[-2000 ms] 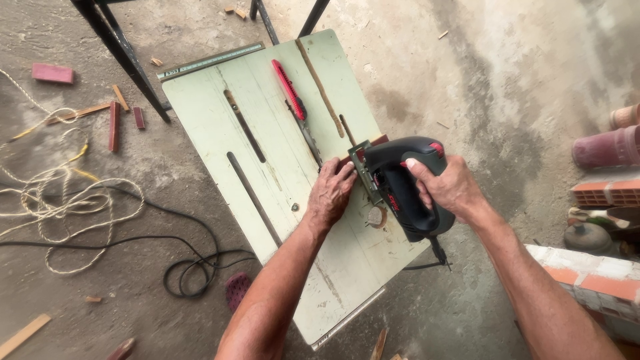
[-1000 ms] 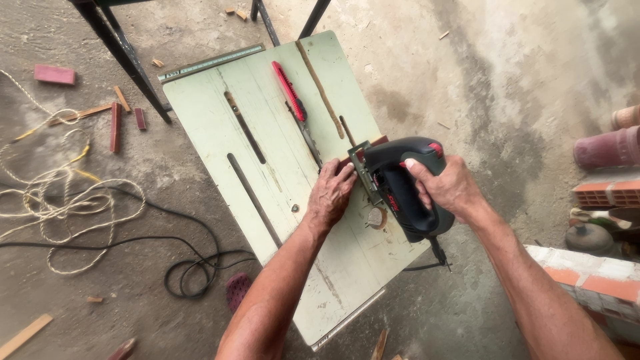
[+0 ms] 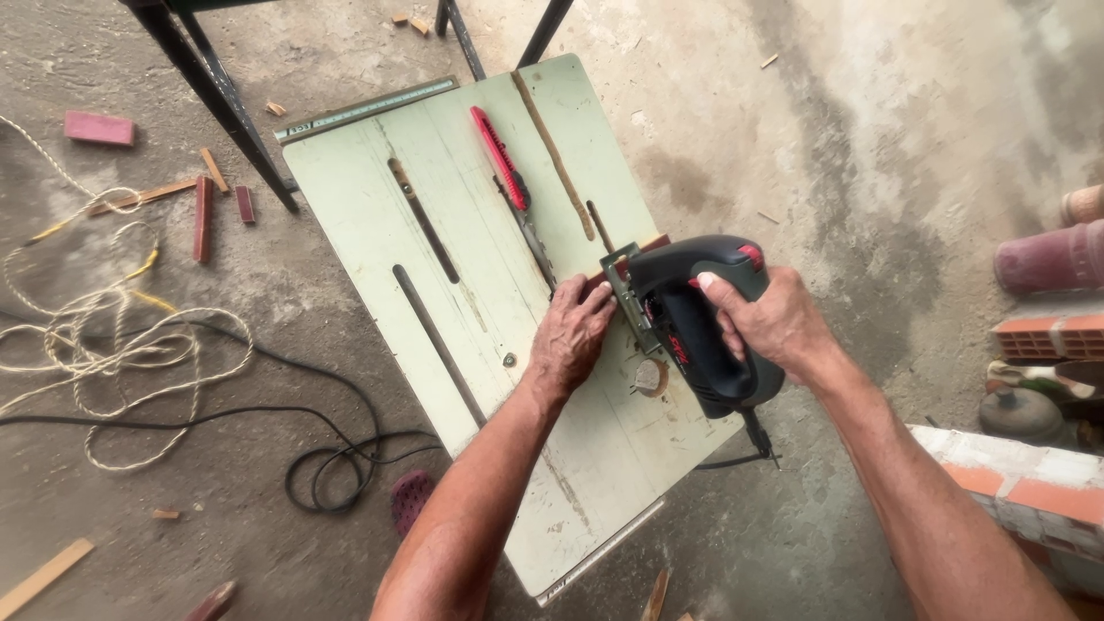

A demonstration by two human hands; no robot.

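My right hand (image 3: 768,323) grips the handle of a black Skil jigsaw (image 3: 690,319) lying on its side, its metal base plate (image 3: 634,302) upright. A narrow reddish strip of wood (image 3: 654,244) passes behind the base plate. My left hand (image 3: 573,332) presses on the strip's near end, fingertips beside the plate; the saw blade is hidden. Under them is a pale green slotted board (image 3: 466,259). A red utility knife (image 3: 500,159) rests on the board above my left hand, over the end of a dark toothed blade (image 3: 536,246). A round wooden disc (image 3: 649,378) lies below the jigsaw.
Black metal legs (image 3: 228,112) stand beyond the board. Tangled cream rope (image 3: 112,345), a black cable (image 3: 362,431) and reddish wood offcuts (image 3: 203,220) lie on the concrete floor at left. Bricks (image 3: 1052,336) and a whitish brick block (image 3: 1009,466) are at right. A maroon perforated shoe (image 3: 410,500) shows below.
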